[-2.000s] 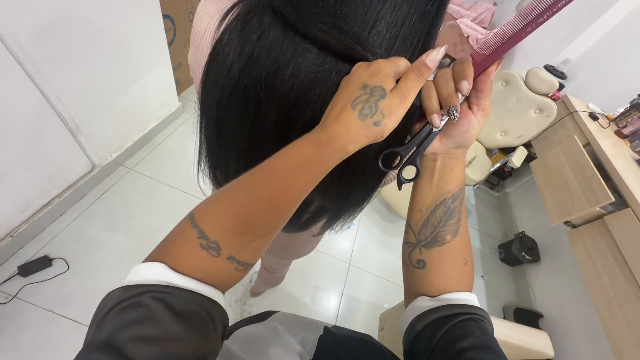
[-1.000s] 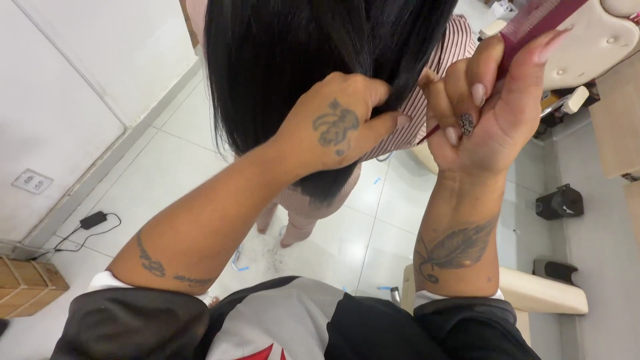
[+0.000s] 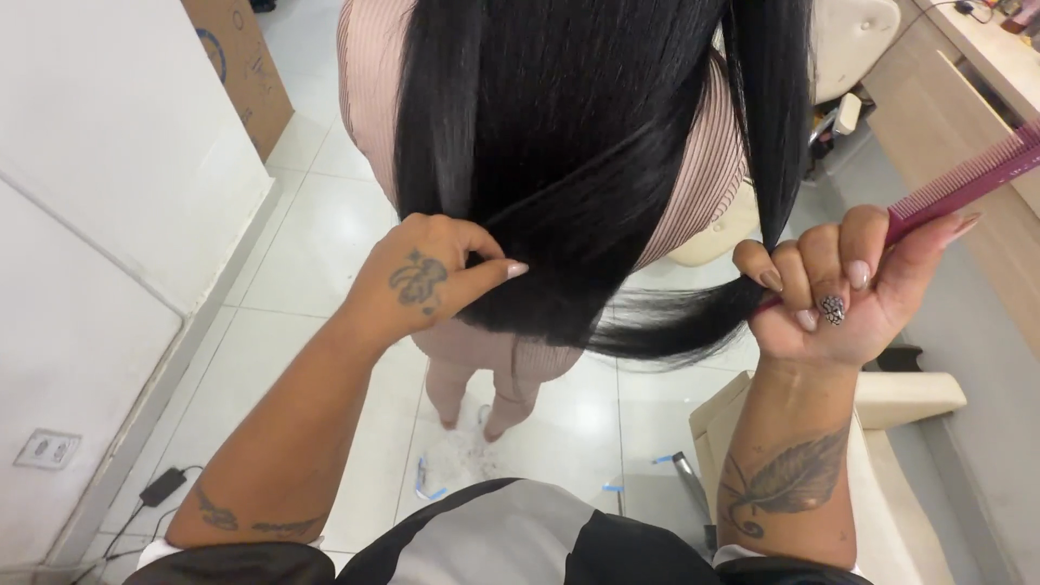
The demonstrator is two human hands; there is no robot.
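Long straight black hair (image 3: 569,146) hangs down the back of a standing person in a pink ribbed outfit (image 3: 691,187). My left hand (image 3: 431,276) is at the left lower part of the hair, thumb and index finger nearly together; whether strands are between them is unclear. My right hand (image 3: 837,284) is closed round a magenta comb (image 3: 959,183), its teeth pointing up and to the right. A separate lock of hair (image 3: 772,122) passes through the fingers of that hand, its ends trailing left. The scissors seen earlier do not show.
Cream padded chairs (image 3: 910,398) stand at the right, beside a wooden counter (image 3: 934,106). A white wall (image 3: 81,162) with a socket and a cardboard box (image 3: 240,73) are at the left. A black adapter (image 3: 162,486) with a cable lies on the tiled floor.
My hands, close together two seconds ago, are now far apart. A lock of hair is now drawn out to the right in my right hand. The scissors visible in the oldest frame are out of sight.
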